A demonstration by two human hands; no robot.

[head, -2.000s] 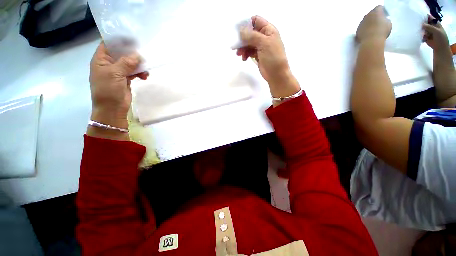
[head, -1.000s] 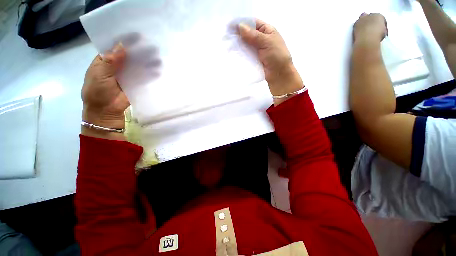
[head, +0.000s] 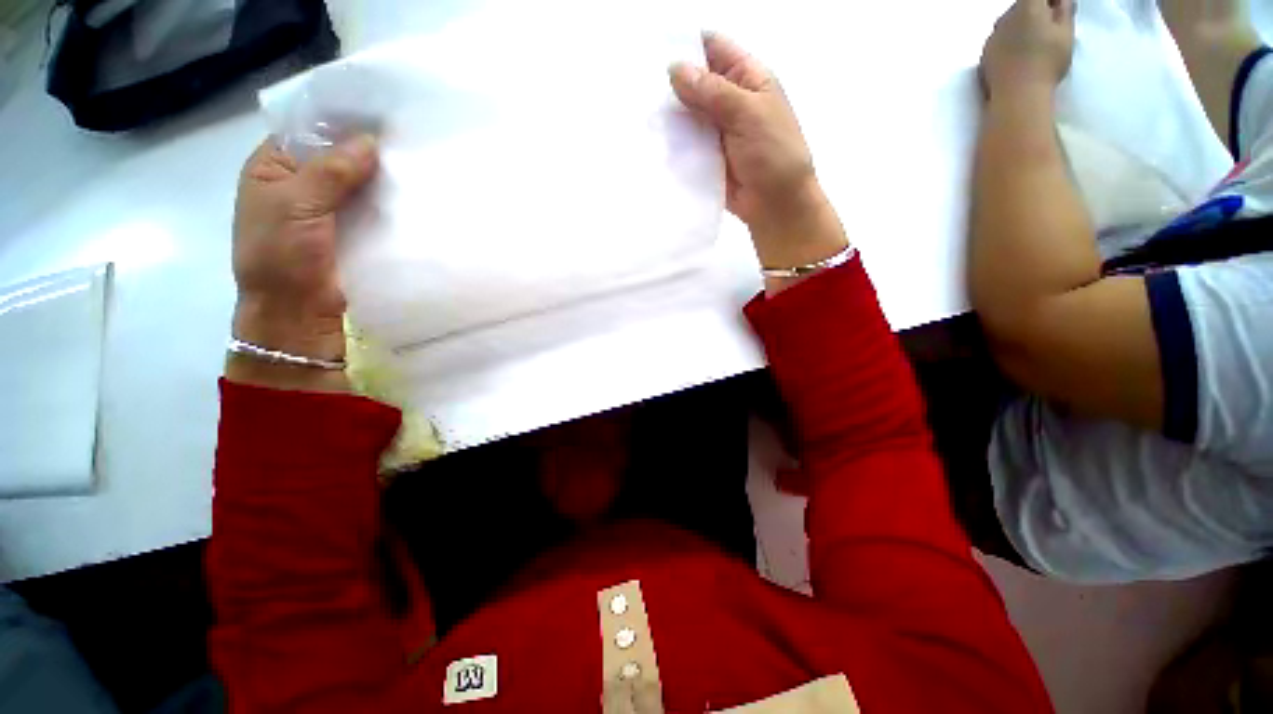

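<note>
A wide white, partly translucent sheet pack [head: 538,175] is held up over the table between my hands. My left hand [head: 300,209] grips its left edge, thumb on top, where the plastic looks shiny and crumpled. My right hand [head: 754,133] pinches its upper right edge between thumb and fingers. The pack's lower edge lies over or just above a flat white pack on the tabletop, most of which is hidden. I cannot tell whether the two touch.
Yellowed tape [head: 384,398] runs to the front edge of the white table [head: 161,363]. Another flat white pack [head: 53,377] lies at the left. A black bag [head: 182,63] sits at the far left. At the right, another person's arm [head: 1033,237] rests by white sheets [head: 1117,188].
The sheet held in my hands has come down and towards me, covering more of the pack beneath. The neighbour at the right has shifted an arm and leaned in.
</note>
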